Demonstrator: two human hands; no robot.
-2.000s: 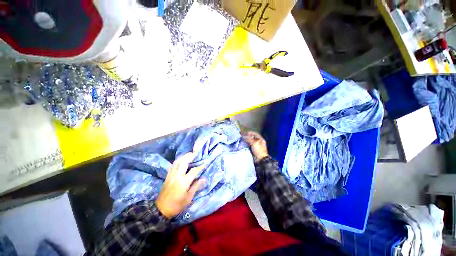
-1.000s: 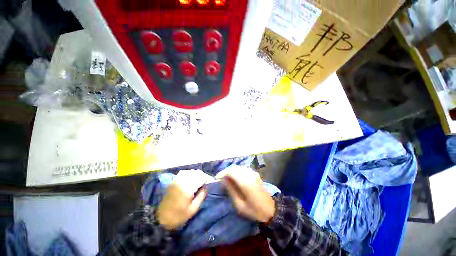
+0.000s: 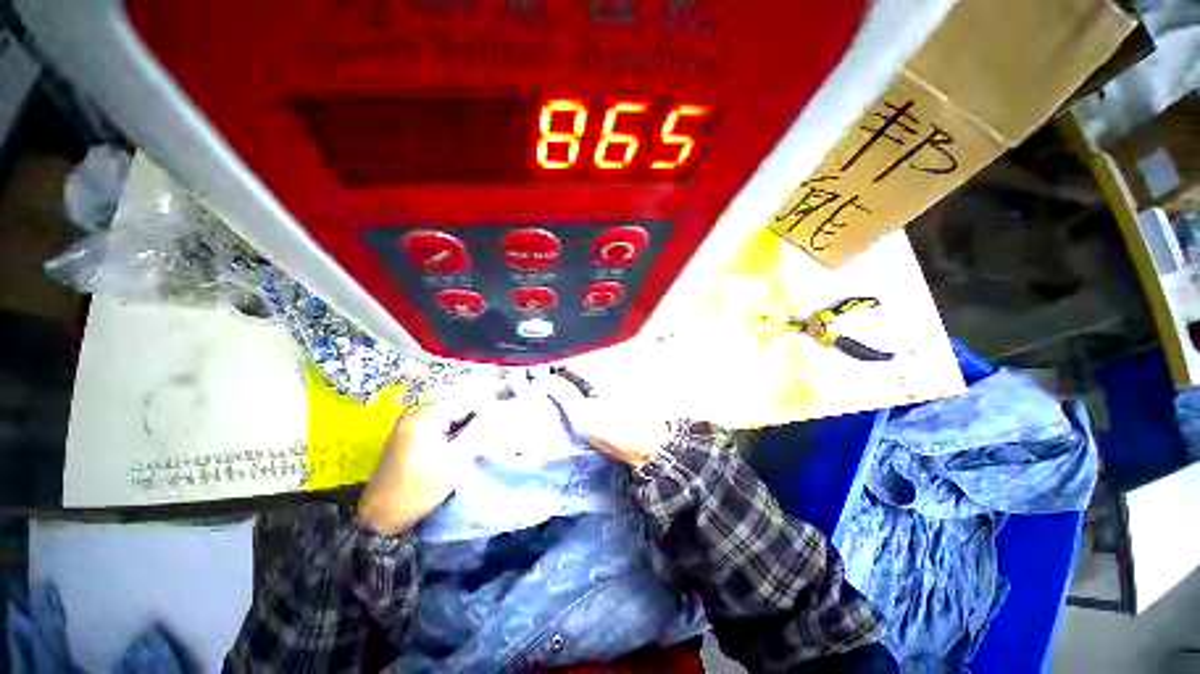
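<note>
A light blue denim garment [image 3: 546, 579] lies over my lap and up onto the table's front edge, below the machine's white head. The machine's red front panel [image 3: 526, 184] fills the top centre, its counter showing 865. My left hand [image 3: 419, 464] holds the garment's left side at the table edge. My right hand [image 3: 616, 424] holds its right side. The cloth between my hands is washed out by bright light, and my fingertips are partly overexposed just under the head.
A heap of small shiny metal pieces [image 3: 345, 358] and clear plastic bags [image 3: 132, 237] are left of the machine. Yellow-and-black pliers [image 3: 842, 329] and a cardboard box [image 3: 921, 138] are to the right. A blue bin [image 3: 1053, 566] with denim garments stands right of the table.
My head has moved closer over the machine, so the panel looks larger. Both hands have moved the garment from my lap up to the table edge under the head.
</note>
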